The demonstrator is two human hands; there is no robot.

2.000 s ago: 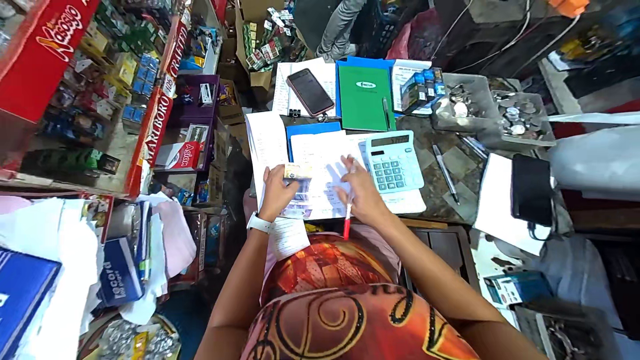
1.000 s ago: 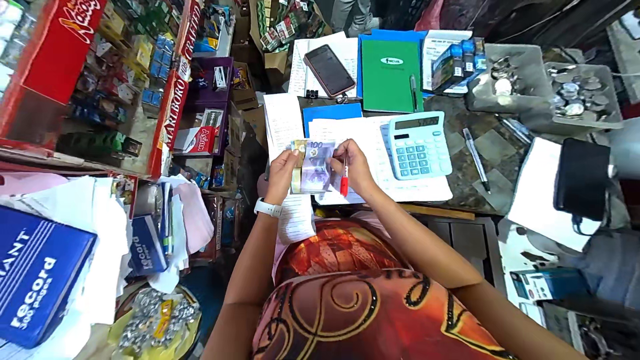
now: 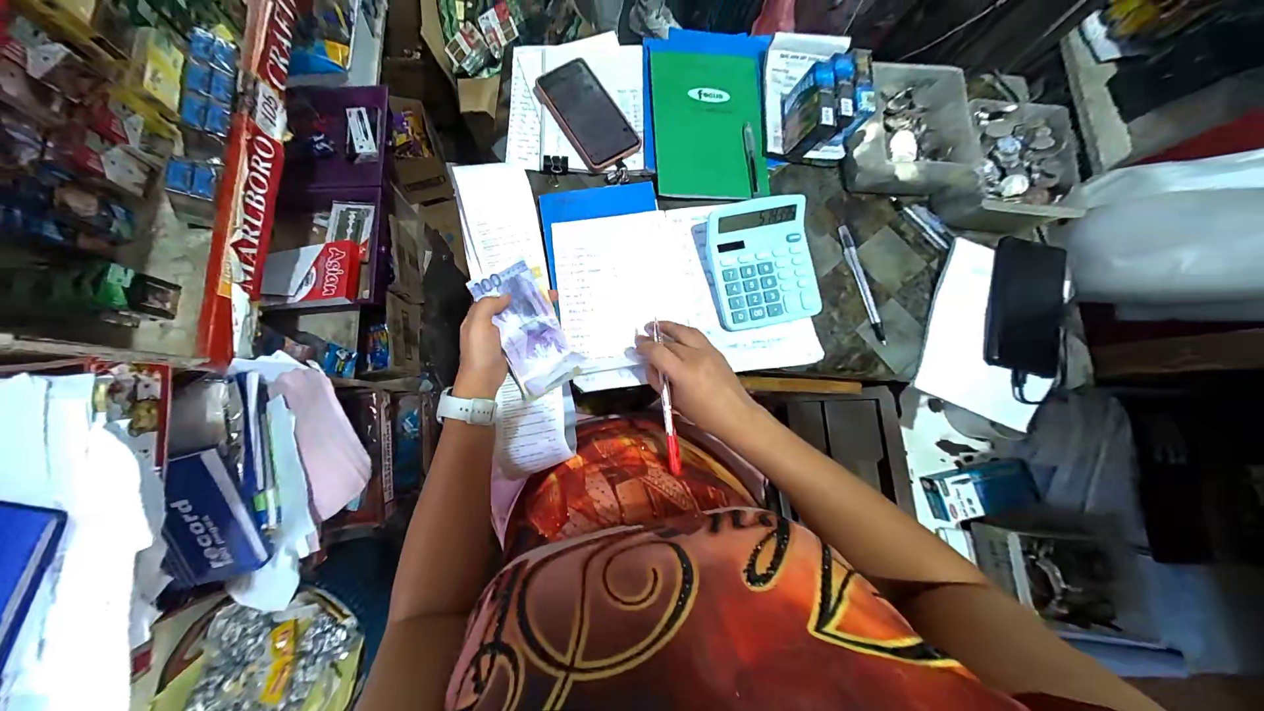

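Note:
My left hand (image 3: 486,346) holds a small bundle of purple banknotes (image 3: 531,331), tilted above a long printed paper strip (image 3: 533,425). A red-capped pen (image 3: 666,400) is held in my right hand (image 3: 691,370), whose fingers rest at the lower edge of the written paper sheets (image 3: 617,286). Right of the sheets lies a light-blue calculator (image 3: 762,262). Behind them are a blue folder (image 3: 597,200), a green notebook (image 3: 703,128) with a pen on it, and a dark smartphone (image 3: 588,114).
Two plastic tubs of coins (image 3: 904,173) (image 3: 1027,202) stand at the back right, near another pen (image 3: 861,281) and a black pouch-like item (image 3: 1025,306) on paper. Shelves of packets and a purple organizer (image 3: 331,188) fill the left side. A blue record book (image 3: 212,518) stands lower left.
My hands were together at the banknotes one second ago. Now they are apart: the left holds the notes, and the right has moved to the sheets with the pen.

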